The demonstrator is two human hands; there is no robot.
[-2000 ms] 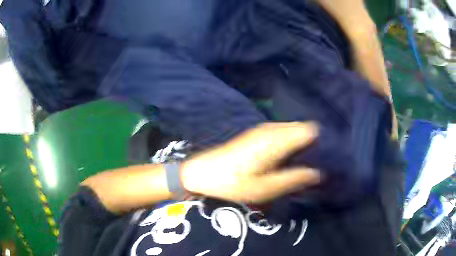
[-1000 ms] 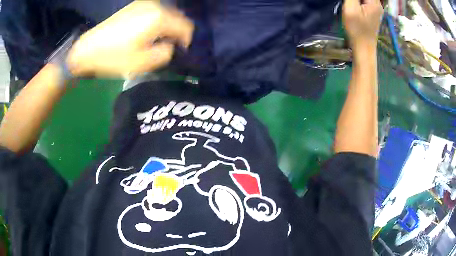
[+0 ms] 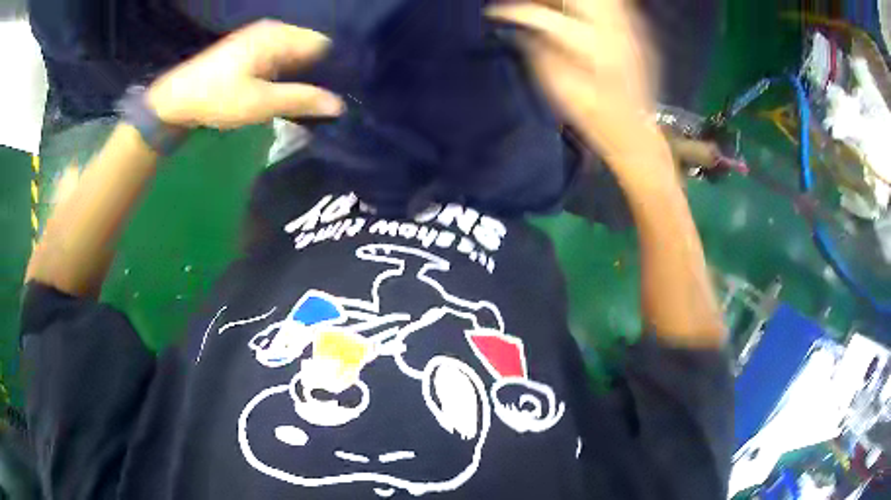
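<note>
A navy garment (image 3: 440,117) lies bunched across the top middle, its lower edge hanging against the front of my black printed shirt. My left hand (image 3: 239,78), with a band on its wrist, is at the garment's left side. Its thumb and fingers are apart over the cloth, with no cloth visibly pinched. My right hand (image 3: 581,73) is over the garment's upper right part and is motion-blurred. Its fingertips reach onto the cloth, and whether they grip it cannot be told.
Glossy green floor (image 3: 176,234) shows on both sides of my body. A blue hose (image 3: 807,166) runs down the right side, near white cloth pieces (image 3: 855,137). A blue panel (image 3: 782,366) and white pieces (image 3: 826,420) are at the lower right.
My right hand has moved left from the upper right onto the garment. My left hand has shifted slightly, and its fingers remain apart. The garment is more bunched toward the middle.
</note>
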